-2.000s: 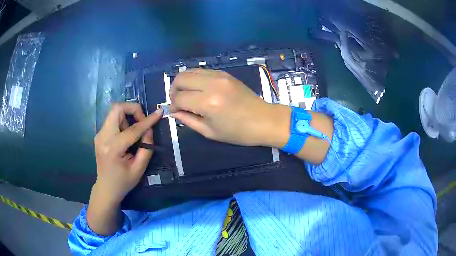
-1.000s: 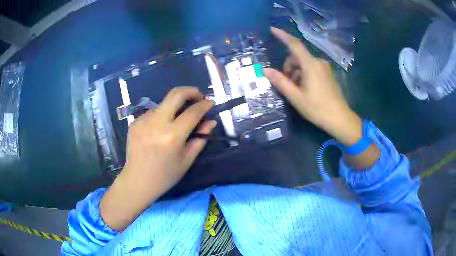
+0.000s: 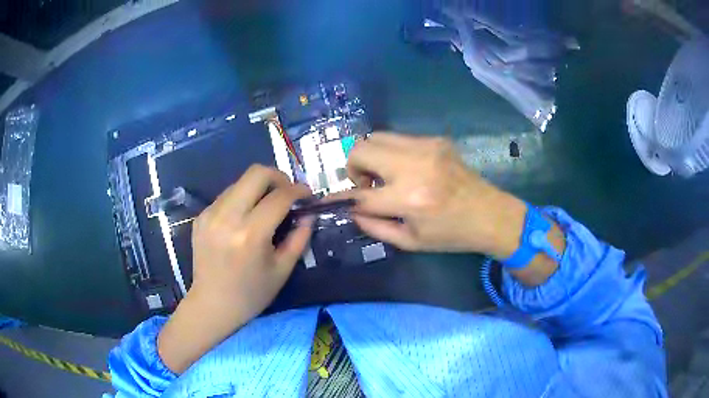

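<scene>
The open tablet (image 3: 225, 155) lies in front of me, black battery panels in its middle and a bright mainboard (image 3: 325, 159) at its right end. A dark thin strip, likely a flex cable (image 3: 330, 205), spans between my hands over the lower mainboard. My left hand (image 3: 247, 229) pinches its left part over the battery's right side. My right hand (image 3: 427, 194) pinches its right end with thumb and fingers. The strip's ends are hidden by my fingertips. A greyish ribbon piece (image 3: 175, 200) sits across the white strip at the battery's left.
A fanned grey pile of flex cables (image 3: 505, 62) lies at the upper right. A white fan (image 3: 676, 113) stands at the far right. A clear bag (image 3: 17, 179) lies at the far left. A blue coiled cord (image 3: 488, 280) hangs from my right wrist strap.
My right hand has come back from the right, onto the strip's right end. My left hand keeps its pinch near the mainboard. Earlier both hands were at the battery's left. The tablet sits further left in view.
</scene>
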